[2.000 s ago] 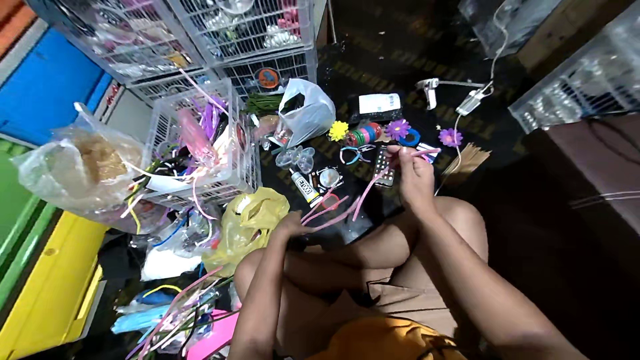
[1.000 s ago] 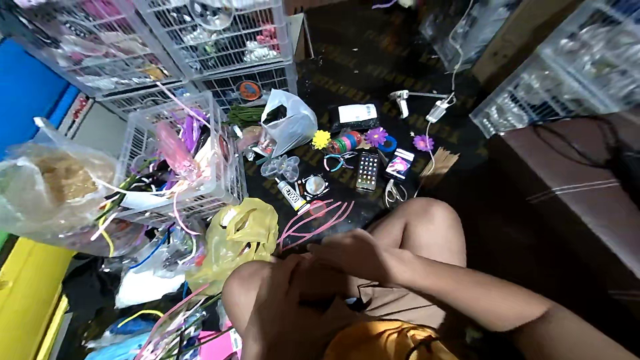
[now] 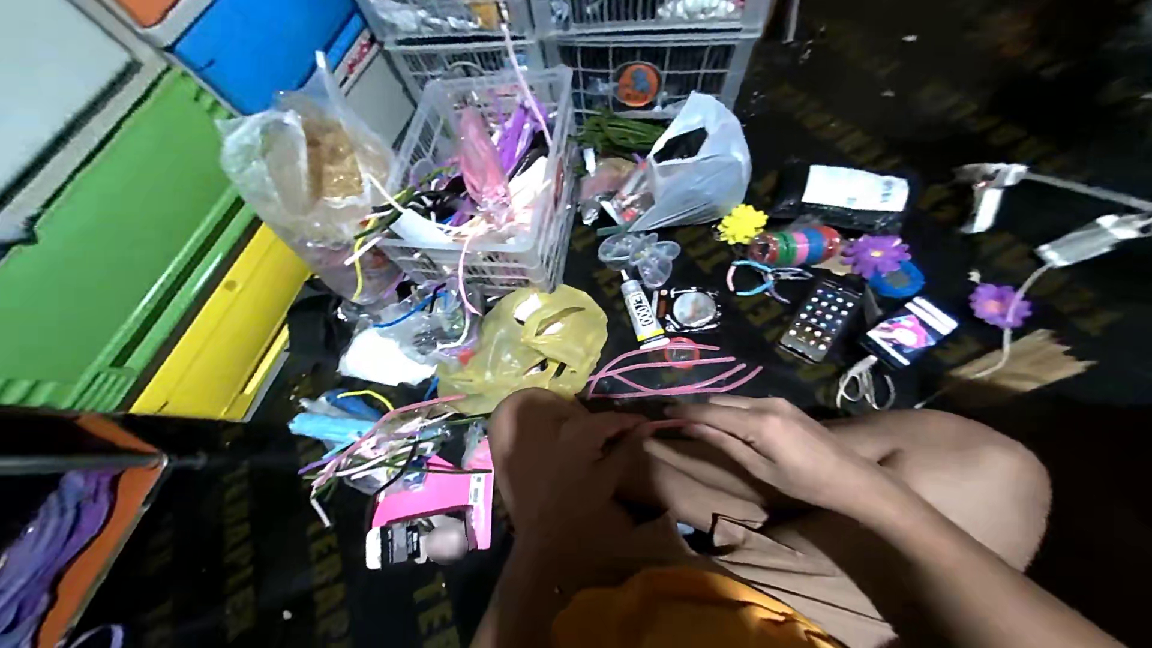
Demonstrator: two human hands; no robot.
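Note:
My left hand [image 3: 598,445] and my right hand [image 3: 765,441] are close together above my lap. A short pink strip [image 3: 661,425] spans between their fingertips, and both seem to grip it. Just beyond them, several pink pipe-cleaner-like strips [image 3: 666,366] fan out on the dark floor sheet. Behind these are a glue tube [image 3: 641,310], a round clear container [image 3: 694,309] and a red ring [image 3: 681,352]. Blue-handled pliers [image 3: 765,279] lie further right, near colored tape rolls [image 3: 796,244], a yellow flower [image 3: 742,224] and a purple flower [image 3: 876,256].
A yellow plastic bag [image 3: 540,346] lies by my left knee, with a crate of strips [image 3: 423,261] behind it. A phone [image 3: 820,319], a white cable [image 3: 866,382] and a white plastic bag [image 3: 697,171] are ahead. Bundled strips and a pink card [image 3: 427,493] lie at the left.
Two seconds ago my hands were apart with long pink strips between them. The strips now lie on the floor, and my hands have come together low over my lap.

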